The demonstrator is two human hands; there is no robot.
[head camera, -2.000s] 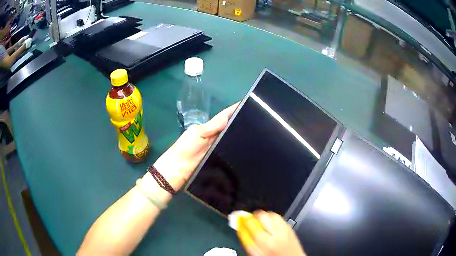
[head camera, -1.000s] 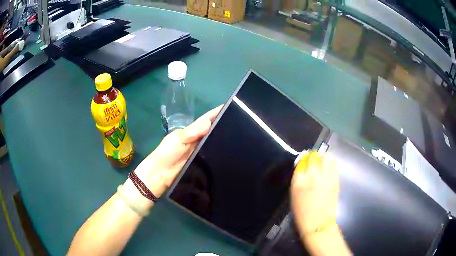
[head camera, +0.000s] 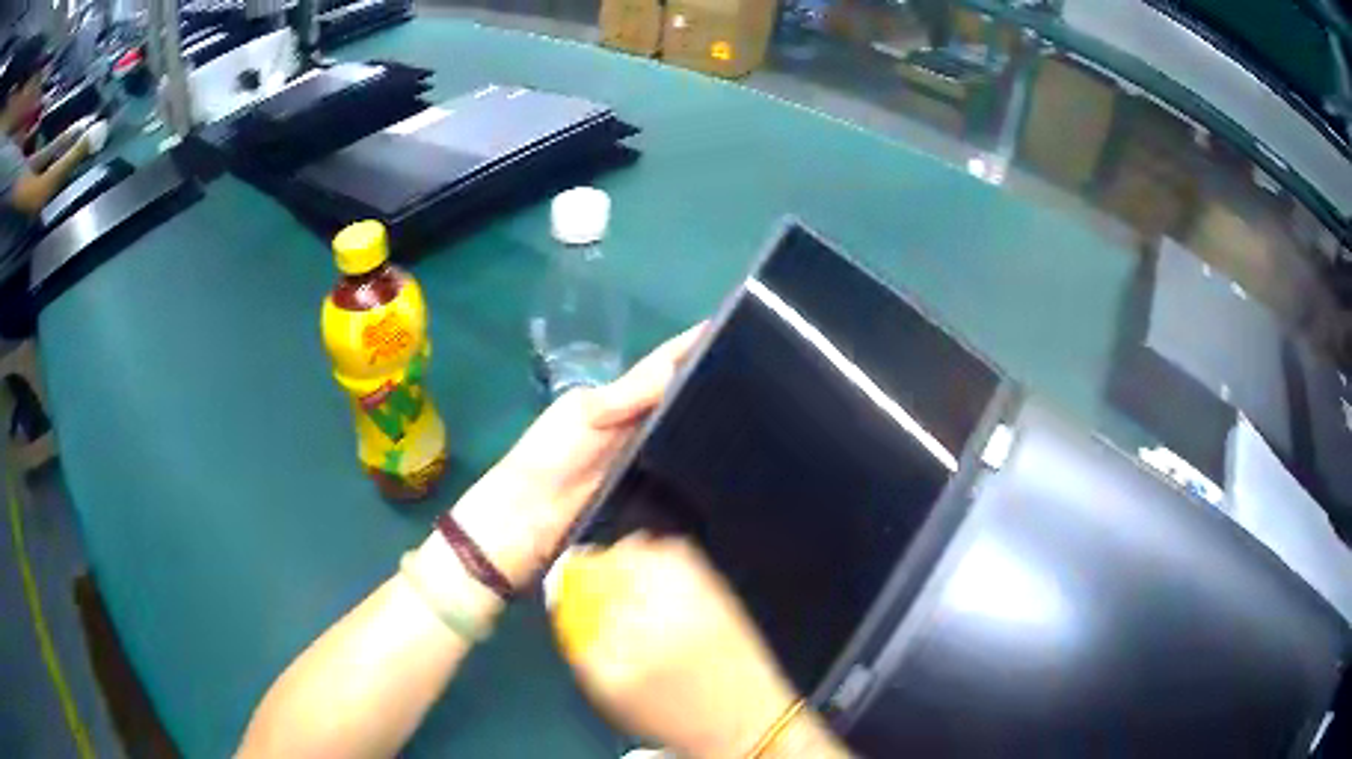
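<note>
The glossy black side screen [head camera: 808, 460] is tilted up in front of me, hinged along its right edge to the wide dull black centre display [head camera: 1097, 593]. My left hand [head camera: 601, 430] holds the side screen by its left edge. My right hand [head camera: 653, 630], blurred, with yellow-orange finger cots, is at the screen's lower left corner. A small white wad [head camera: 558, 581] shows at its fingertips. The finger cots and hand hide that corner.
A yellow-labelled bottle [head camera: 386, 363] and a clear bottle with white cap [head camera: 578, 304] stand left of the screen. Stacked dark panels [head camera: 460, 148] lie behind. Grey panels [head camera: 1216, 334] and white sheets [head camera: 1283, 504] lie at right. A person [head camera: 30, 163] is at far left.
My right hand has moved from the screen's right edge near the hinge to its lower left corner. My left hand still holds the left edge. The view has shifted slightly.
</note>
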